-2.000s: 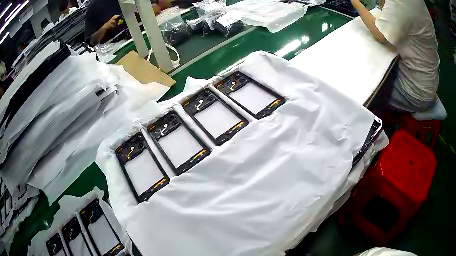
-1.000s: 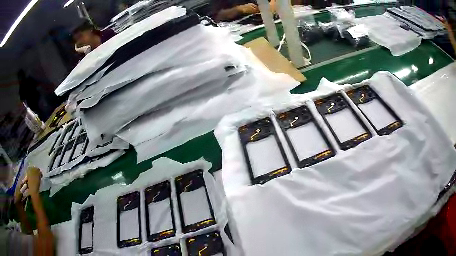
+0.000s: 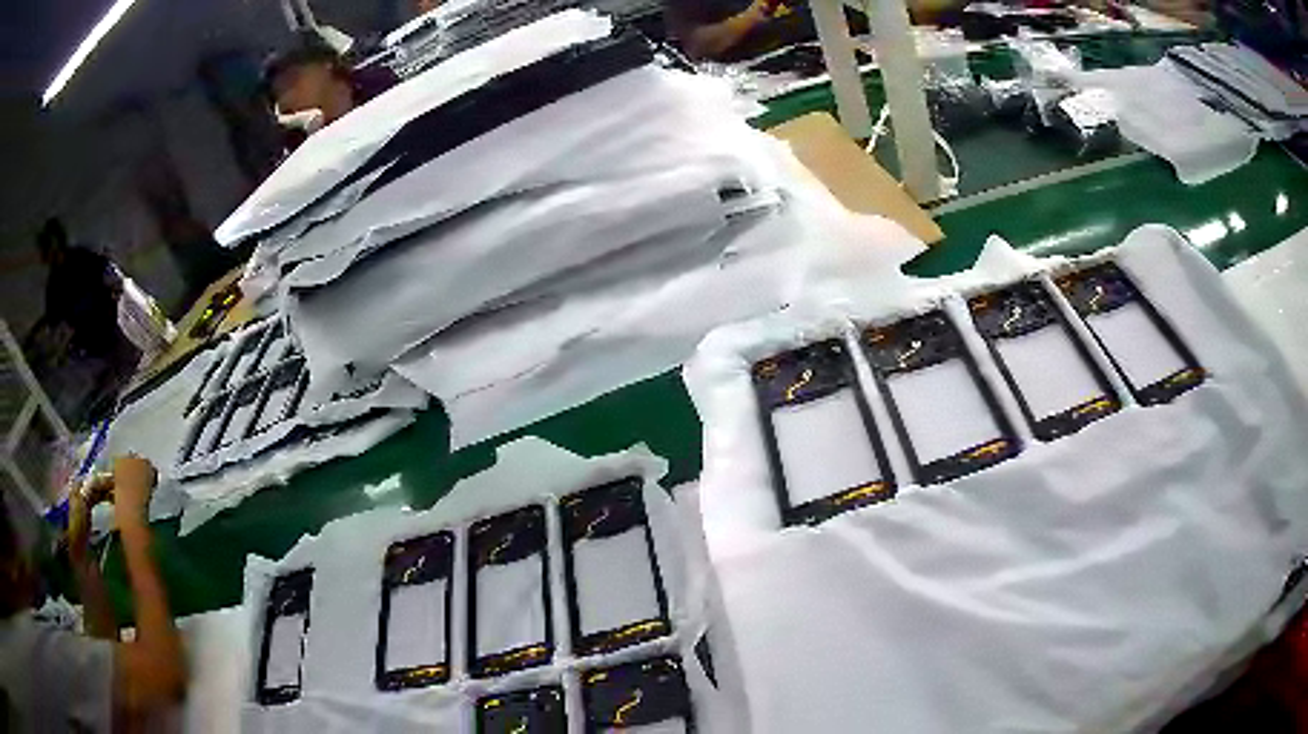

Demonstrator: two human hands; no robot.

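Several black phone middle frames (image 3: 823,433) lie in a slanted row on a white liner cloth (image 3: 918,617) at the right. Each has a large open window, a solid end with a yellow mark at the top and gold marks at the bottom. More phone middle frames (image 3: 617,566) lie on a second white cloth (image 3: 344,674) at the lower left, with a gap between the leftmost one and the others. Two of these are cut off by the bottom edge. Neither of my hands is in the picture.
A tall stack of white sheets (image 3: 545,215) stands behind, with cardboard (image 3: 861,179) and a white post (image 3: 901,101) beside it. The green conveyor (image 3: 502,446) runs behind the cloths. Another person's arms (image 3: 136,574) are at the left. Clear bags (image 3: 1040,101) lie across the belt.
The view has swung left, so the frame row sits further right and the lower-left cloth shows more. The red stool and seated person at the right have left the view. The laid frames look unmoved.
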